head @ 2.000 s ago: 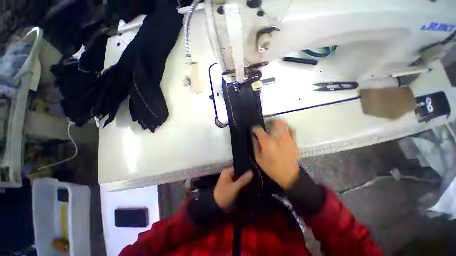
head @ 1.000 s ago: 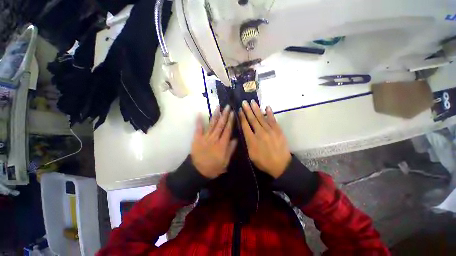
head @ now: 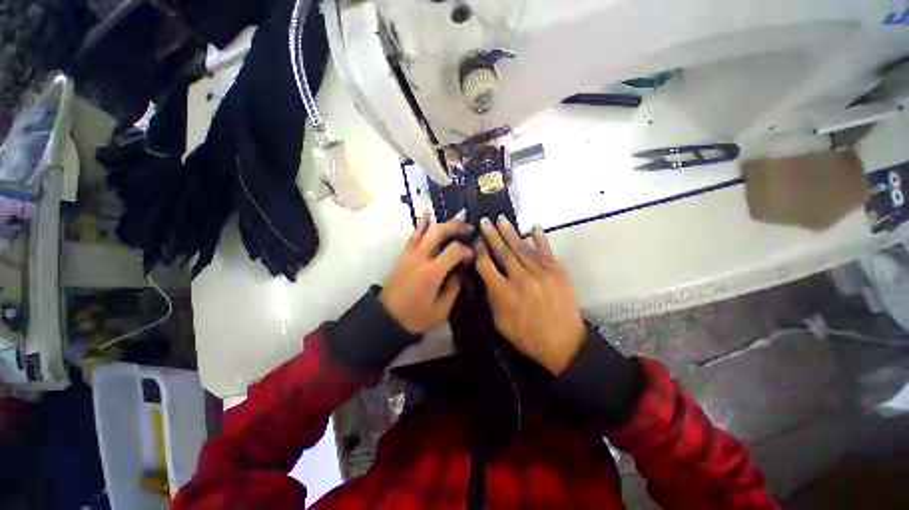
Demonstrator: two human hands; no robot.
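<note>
A black fabric piece [head: 472,309] runs from the sewing machine's needle area down over the table edge to my lap. A pale thread line shows along it. My left hand [head: 429,272] is on its left side near the needle, with bent fingers at the fabric's edge. My right hand [head: 528,289] lies flat on it with fingers spread, pressing it. The white sewing machine [head: 618,60] stands above, its ribbed dial [head: 480,84] facing me. A small orange-yellow block [head: 491,182] sits beside the needle. The needle tip is too small to make out.
A black bundle of cut pieces [head: 264,149] lies at left, beside the lamp head [head: 342,177]. Thread snips [head: 688,156], a dark thin tool [head: 601,100] and a brown card patch [head: 805,189] lie at right. A white plastic bin [head: 125,428] stands at lower left.
From both hands lower on the fabric, they have moved up near the needle. Since one second ago my left fingers have bent inward. The view has shifted, and the fabric shows less length below the needle.
</note>
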